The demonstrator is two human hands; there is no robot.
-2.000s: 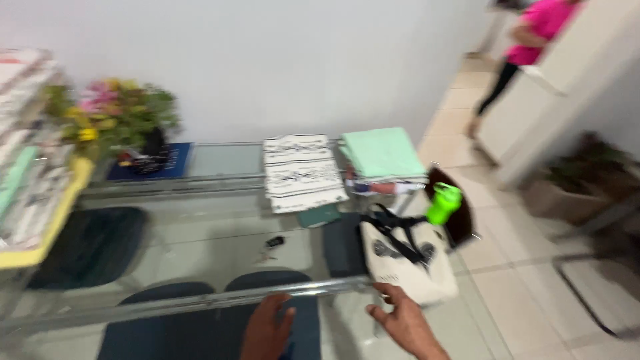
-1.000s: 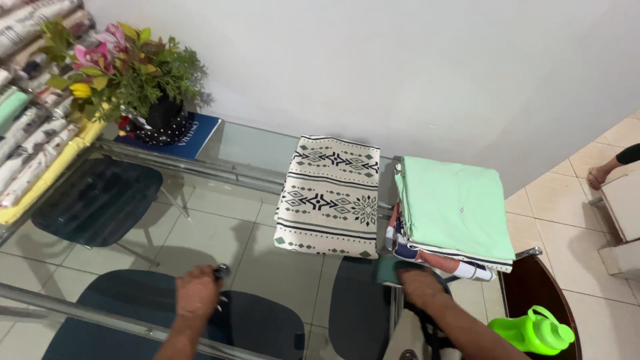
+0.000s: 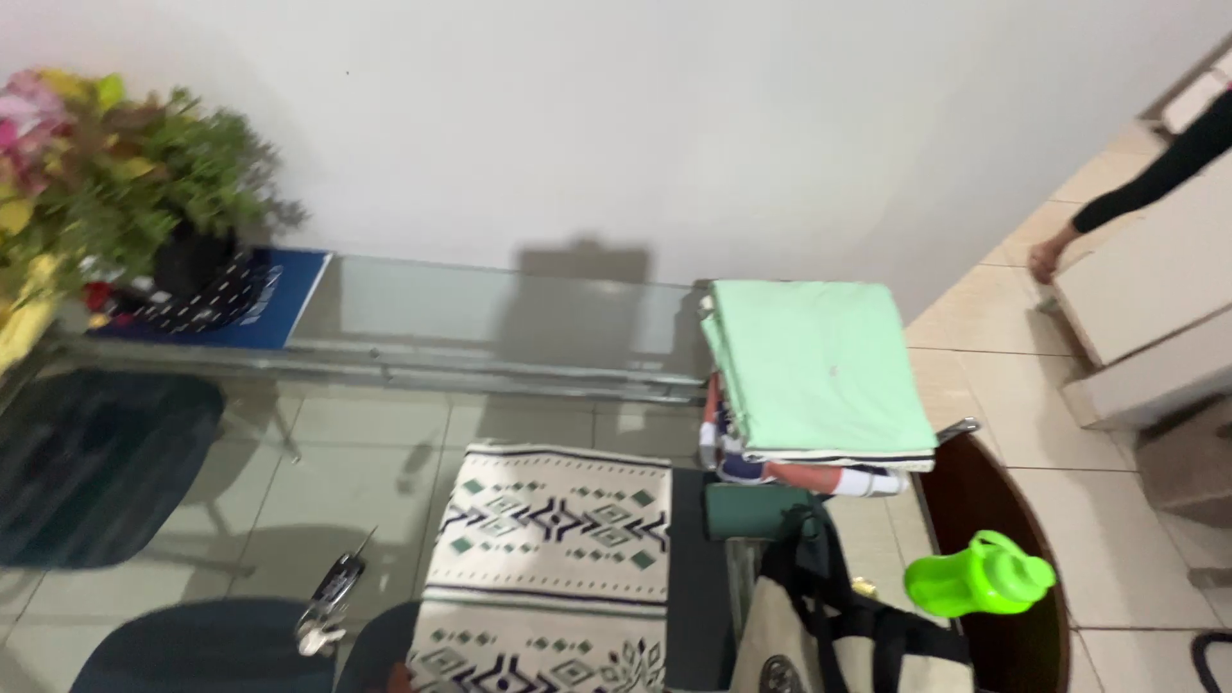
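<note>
A folded cream cloth with a black and green geometric pattern [image 3: 553,549] is at the bottom middle, cut off by the frame's lower edge. Only a fingertip of my left hand [image 3: 399,678] shows, against the cloth's lower left edge. My right hand is out of view. Left of the cloth, a black key fob with keys [image 3: 334,597] lies on the glass table. A folded mint-green cloth [image 3: 818,371] rests on other folded, multicoloured fabric at the right. Below that stack lies a dark green case or pouch [image 3: 756,511], beside a cream bag with black straps [image 3: 818,616].
A bright green bottle [image 3: 977,577] stands at the lower right, by a brown curved seat [image 3: 1006,539]. Flowers [image 3: 144,173] and a blue book [image 3: 274,303] are at the left. Dark chairs [image 3: 101,462] show through the glass. Another person's leg [image 3: 1155,188] is at the far right.
The patterned cloth was beside the wall, left of the mint-green stack; it is now nearer to me. Both hands were reaching over the table; now only a fingertip shows.
</note>
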